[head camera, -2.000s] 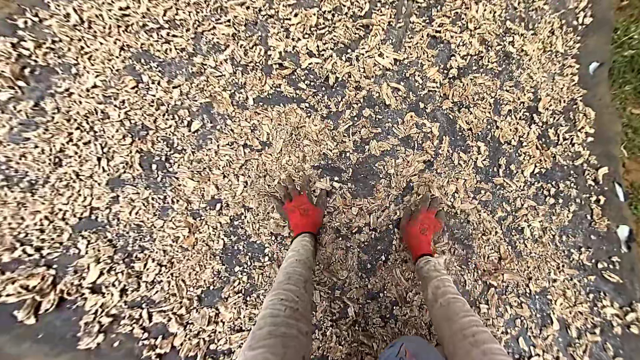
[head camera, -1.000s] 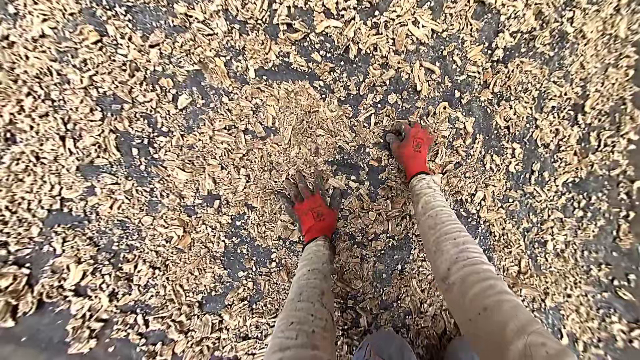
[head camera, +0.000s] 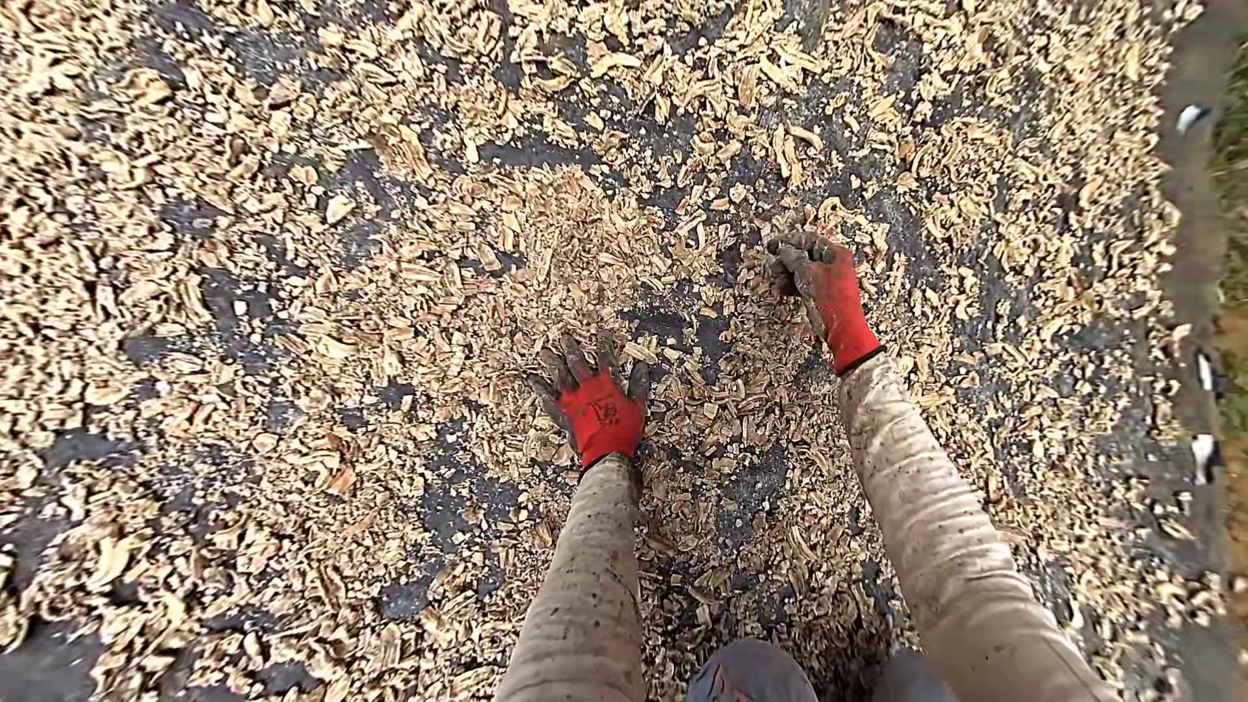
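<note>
Pale, dry, curled plant pieces (head camera: 409, 263) lie scattered over a dark ground sheet (head camera: 444, 487). Both hands wear red gloves with dark grey, dirty fingers. My left hand (head camera: 597, 400), at the centre, rests flat on the pieces with its fingers spread and nothing in it. Farther forward and to the right, my right hand (head camera: 819, 288) has its fingers curled together just over the pieces. Whether anything is between those fingers is hidden. A patch of finer crumbs (head camera: 585, 234) lies ahead of my left hand.
My knees (head camera: 751, 673) show at the bottom edge. Along the right side runs the sheet's border (head camera: 1194, 292), with small white objects (head camera: 1205, 458) on it and grass (head camera: 1236, 214) beyond. Denser pieces cover the far left.
Since two seconds ago my right hand has moved forward, ahead of my left hand, and its fingers have curled in. My left hand stays spread on the pieces.
</note>
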